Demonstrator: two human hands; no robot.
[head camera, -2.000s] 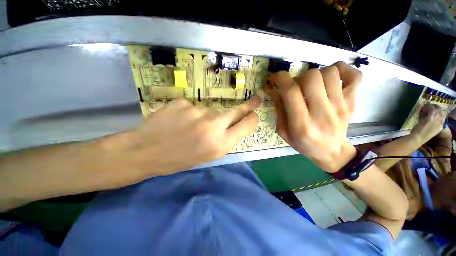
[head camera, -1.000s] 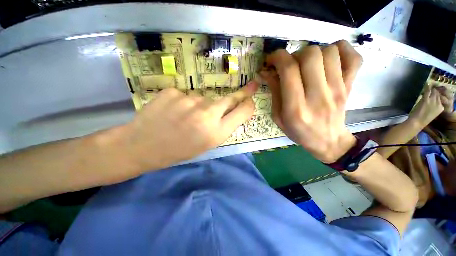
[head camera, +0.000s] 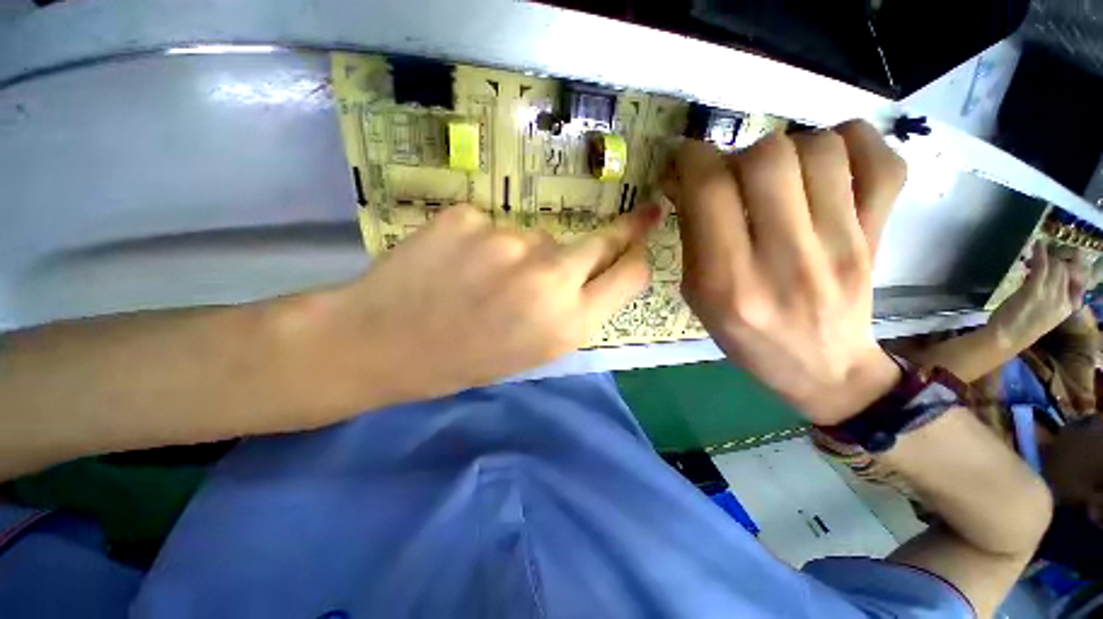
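A cream circuit board panel (head camera: 417, 187) with dark printed marks lies between the pale rails. A yellow block part (head camera: 463, 144) and a black block part (head camera: 423, 84) stand near its far edge, and a second such pair stands to the right. My left hand (head camera: 502, 290) lies over the near part of the board, index finger pointing right. My right hand (head camera: 780, 248) is curled over the board's right part, its fingertips down close to my left index fingertip. Whatever is between the fingertips is hidden. A dark red wrist strap (head camera: 889, 405) is on my right wrist.
The far metal rail (head camera: 581, 51) and the near rail (head camera: 641, 357) run along the board. Black bins (head camera: 835, 36) stand beyond the far rail. At the right, another person's hands (head camera: 1050, 290) are at another board (head camera: 1026, 250). A small black clip (head camera: 910, 126) sits on the far rail.
The board and both my hands appear a little farther right in the view than a second ago, as the view shifted. My hands keep nearly the same pose over the board.
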